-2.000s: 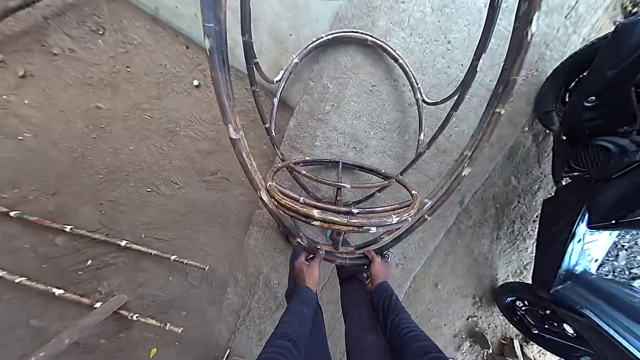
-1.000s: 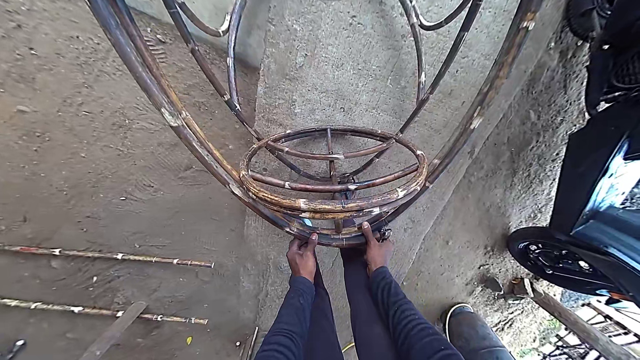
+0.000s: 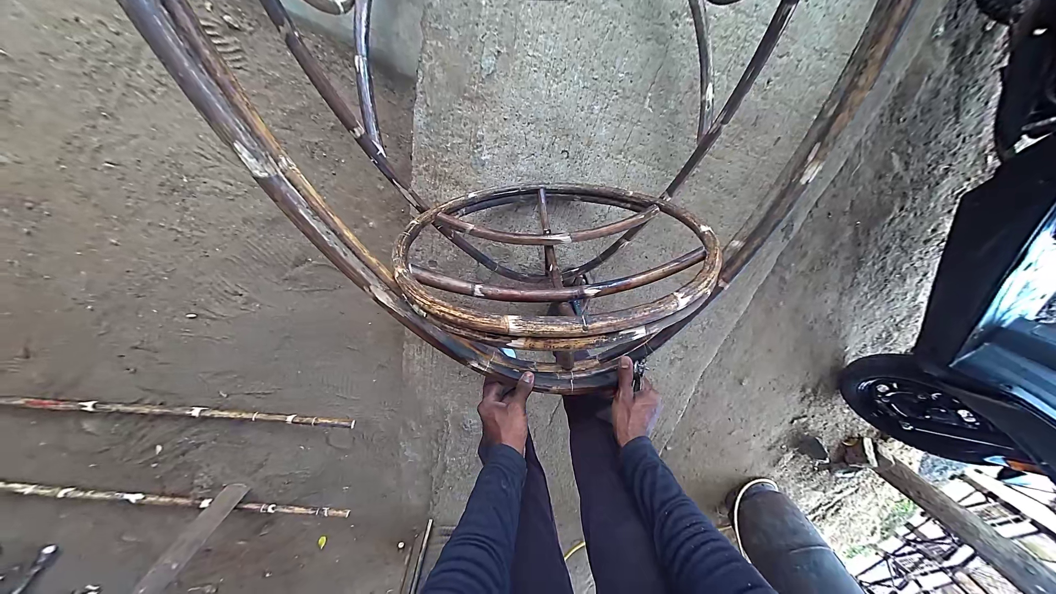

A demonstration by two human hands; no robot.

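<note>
A large frame of bent, dark-mottled cane or rattan poles (image 3: 285,186) rises in front of me, its curved lower rim close to my legs. My left hand (image 3: 505,412) grips that rim from below, left of its middle, with the thumb on top. On the right, my right hand (image 3: 635,406) holds the same rim, its thumb up; a small dark object shows beside its fingers, too unclear to name. Just above both hands, an oval cane ring (image 3: 511,323) with curved crosspieces sits within the frame. The undersides of both hands are hidden.
Two cane poles (image 3: 223,412) and a flat wooden strip (image 3: 191,540) lie on the dirt at left. Concrete paving (image 3: 528,99) runs under the frame. A motorcycle wheel (image 3: 928,408) is at right, with a dark cylindrical object (image 3: 788,536) and a wooden post (image 3: 965,516) lower down.
Both hands stay on the lower rim. The frame's upper loop, seen two seconds ago, has mostly passed out of the top of view. The view has shifted.
</note>
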